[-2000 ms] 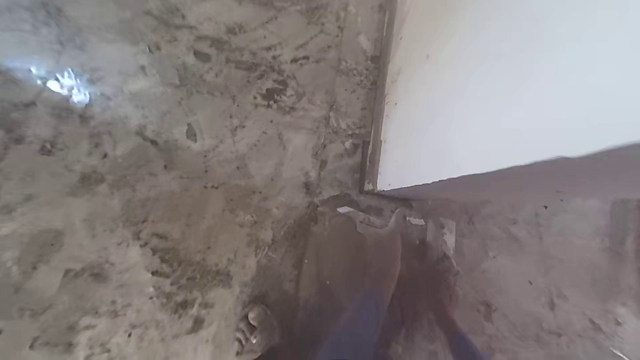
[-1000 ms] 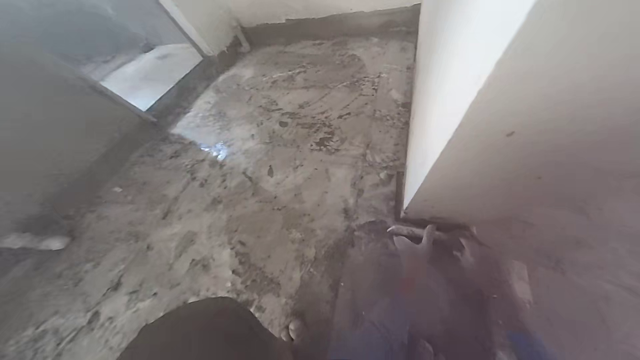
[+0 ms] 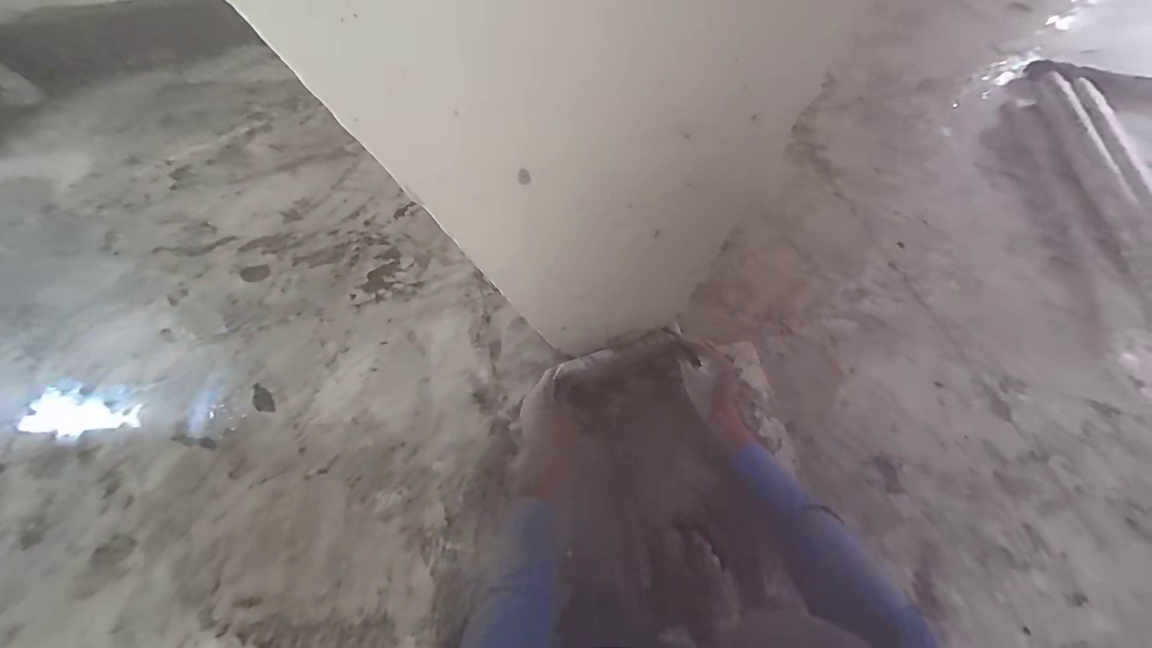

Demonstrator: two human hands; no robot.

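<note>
Both hands are blurred and low in the view, below the foot of a pale wall corner (image 3: 576, 297). My left hand (image 3: 545, 423), below a blue sleeve, is at the left edge of a dark, flat, grey-brown surface (image 3: 621, 432). At that surface's right edge is my right hand (image 3: 720, 396), also with a blue sleeve. Whether this surface is a sheet, a sack or part of the floor cannot be told. A lighter, flat strip (image 3: 760, 382) lies just right of my right hand. The fingers are too blurred to show any grip.
The pale wall with a few spots comes down to a corner directly ahead of the hands. Rough, stained concrete floor (image 3: 315, 504) spreads on both sides, with a bright wet-looking reflection (image 3: 76, 412) at left. Long light bars (image 3: 1093, 135) are at the upper right.
The view has swung strongly, and the wall corner now stands ahead in the middle. Both blue sleeves now show plainly at the bottom. A change of grip cannot be made out.
</note>
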